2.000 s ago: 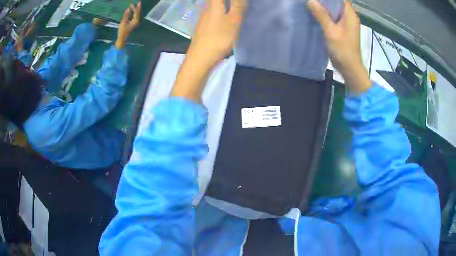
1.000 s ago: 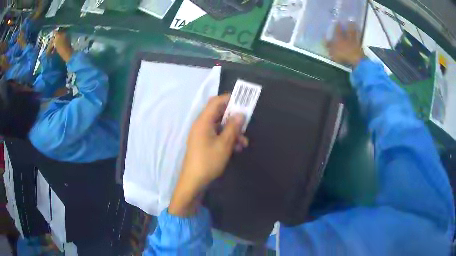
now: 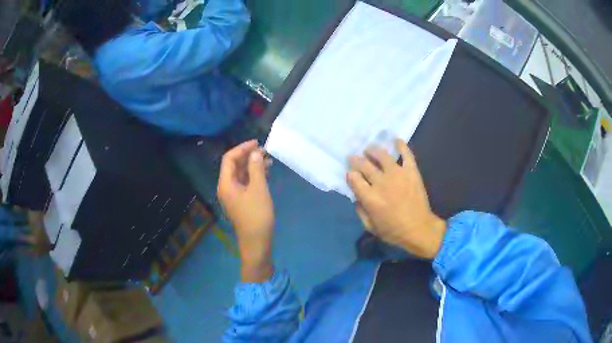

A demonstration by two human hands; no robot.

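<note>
A black two-pocket tray [image 3: 486, 127] lies tilted in view on the green bench. A white protective bag [image 3: 366, 84] fills its left pocket, and its lower edge hangs over the tray's near rim. The right pocket shows bare black. My right hand [image 3: 397, 197] lies at the bag's lower edge with bent, blurred fingers; whether it grips the bag is unclear. My left hand [image 3: 248, 201] is raised beside the bag's lower left corner, thumb and fingertips close together; whether they hold anything is hidden. The barcode label is not visible.
A frosted sleeve with a small label [image 3: 500, 37] lies behind the tray, beside green and white retail boxes [image 3: 564, 100]. A person in a blue smock [image 3: 174, 67] works at left. A black tray stack [image 3: 134, 181] stands on a wooden pallet [image 3: 181, 244]; brown cartons [image 3: 111, 315] lie below.
The view has turned left, so the tray appears further right. The barcode label has left my left hand's visible grasp. My right hand has come from the sleeve to the white bag.
</note>
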